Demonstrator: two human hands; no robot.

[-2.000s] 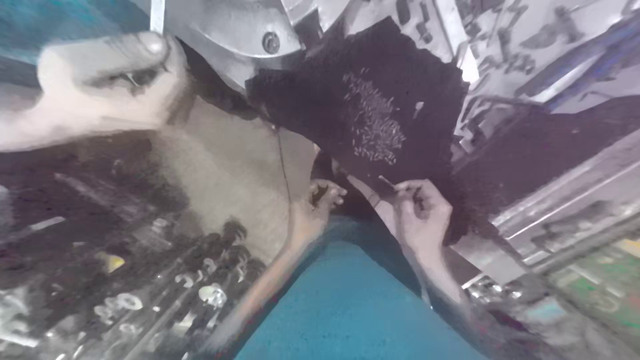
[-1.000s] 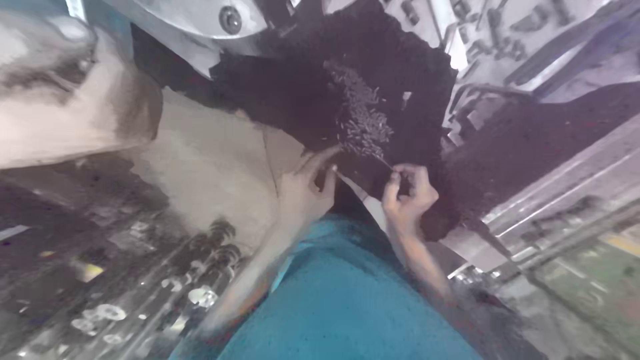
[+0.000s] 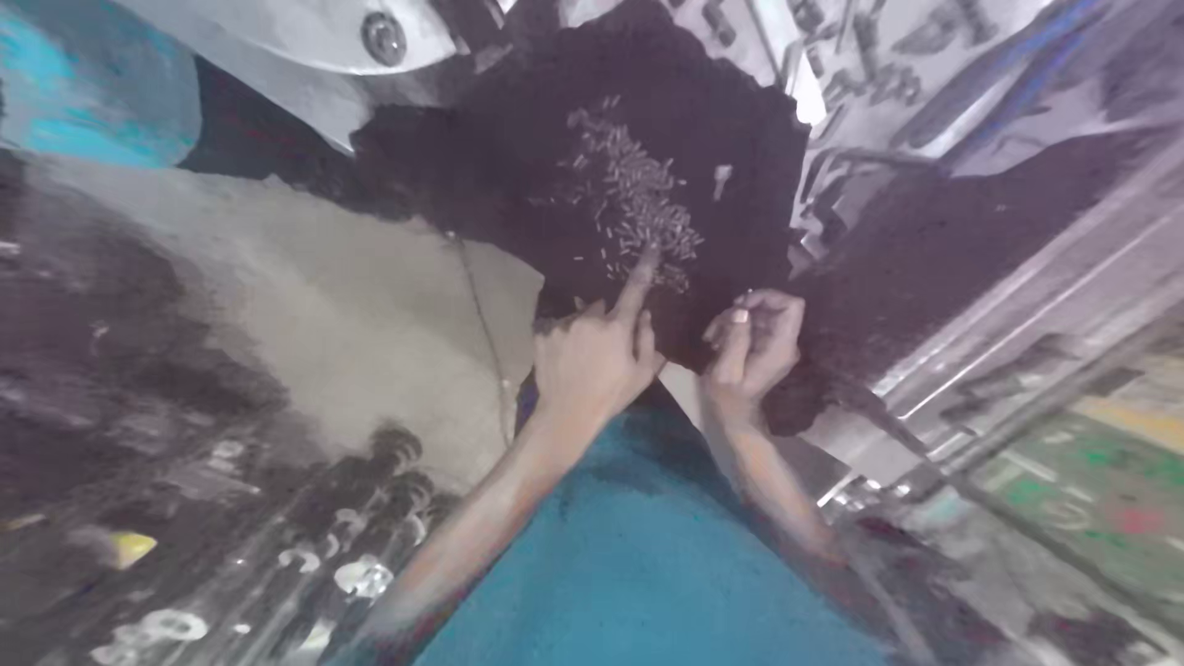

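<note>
A loose pile of small metal pins or rod pieces (image 3: 643, 199) lies on a dark cloth (image 3: 499, 139). My left hand (image 3: 597, 347) reaches over the cloth's near part, its index fingertip touching the pile's lower end. To its right, my right hand (image 3: 758, 342) is curled with thumb and fingers close together; a tiny bright point shows at the fingertips, too small to identify. One larger light piece (image 3: 722, 180) lies apart, right of the pile.
Brown sheet material (image 3: 370, 305) with a cord (image 3: 481, 314) across it lies at left. A pale machine housing (image 3: 314, 28) stands at the upper left. Metal parts (image 3: 869, 83) crowd the upper right, a metal rail (image 3: 1027, 287) runs along the right, and more hardware (image 3: 361, 573) sits lower left.
My left hand has moved forward to the pile, its index finger now extended. Another person's hand, at the upper left in both earlier frames, is out of view.
</note>
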